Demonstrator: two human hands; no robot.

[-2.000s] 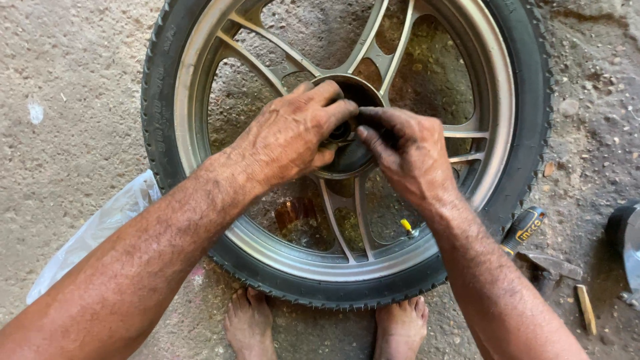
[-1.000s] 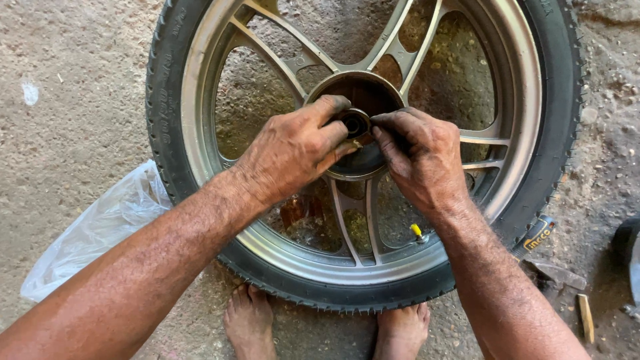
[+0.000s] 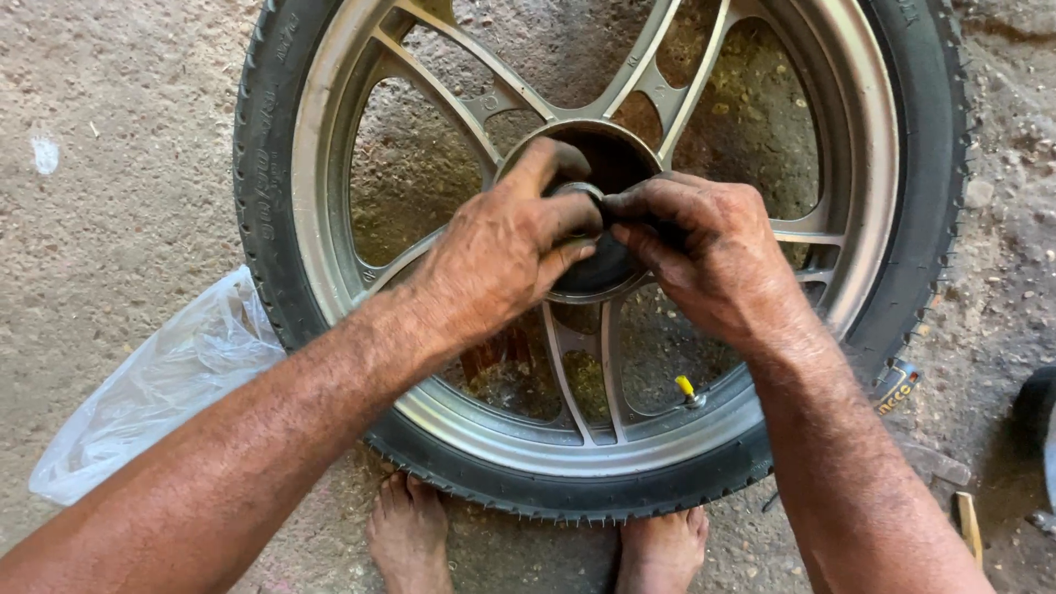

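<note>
A cast alloy motorcycle wheel [image 3: 627, 462] with a black tyre [image 3: 511, 495] lies flat beneath both hands. Over its open hub [image 3: 619, 290], my left hand [image 3: 503, 239] grips a small round metal part [image 3: 584, 190], probably a bearing or seal, largely covered by the fingers. My right hand [image 3: 709, 247] has its thumb and fingertips pinched together at the right edge of that part; whether something small is between them is hidden. A valve stem with a yellow cap [image 3: 685, 388] sticks up from the lower right of the rim.
A clear plastic bag [image 3: 181, 379] lies against the tyre at left. Two bare feet [image 3: 408, 528] are at the near edge of the wheel. At lower right are a tool handle [image 3: 898, 386], what looks like a hammer head [image 3: 936, 464], a wooden stick [image 3: 968, 524] and a dark container [image 3: 1035, 404].
The small round part showed more of its face between the hands one second ago; my left fingers now cover more of it. Both hands remain over the hub.
</note>
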